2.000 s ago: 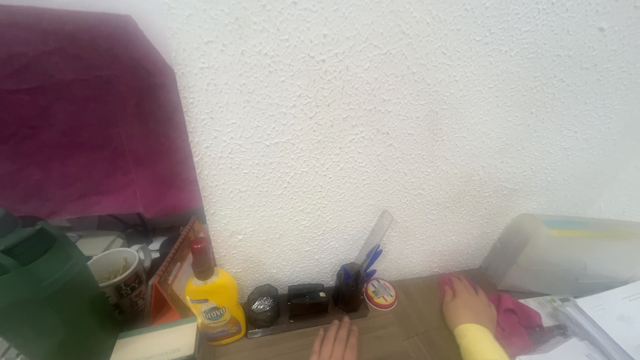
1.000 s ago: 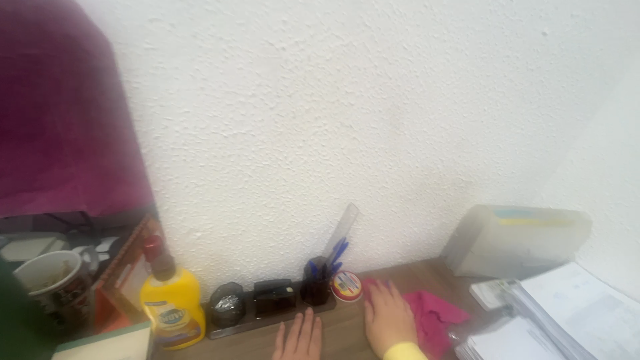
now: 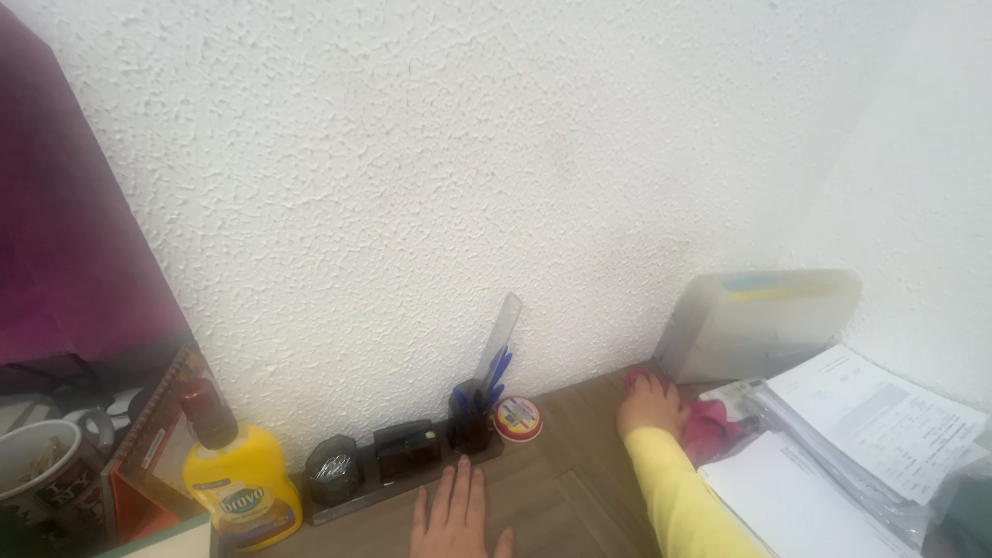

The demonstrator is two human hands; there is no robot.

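Observation:
At the right, my right hand (image 3: 651, 411), in a yellow sleeve, presses a pink cloth (image 3: 711, 428) on the wooden desk (image 3: 570, 465) near the wall. My left hand (image 3: 456, 511) lies palm down with fingers spread at the bottom centre, holding nothing. Just beyond its fingertips is a dark desk organizer (image 3: 403, 480) with a pen cup (image 3: 467, 422) holding blue pens (image 3: 500, 376) and a clear ruler (image 3: 502, 333). A round red-rimmed tin or lid (image 3: 518, 418) is beside the cup.
Left of the organizer stands a yellow bottle of Bravo (image 3: 248, 480), beside a spiral desk calendar (image 3: 159, 457) and a mug (image 3: 58, 473). Stacked papers (image 3: 868, 426) and a translucent file folder (image 3: 767, 325) occupy the right. A white textured wall (image 3: 496, 170) rises behind the desk.
My right hand has moved with the pink cloth, first left toward the round tin, then back right toward the file folder. My left hand stays by the organizer.

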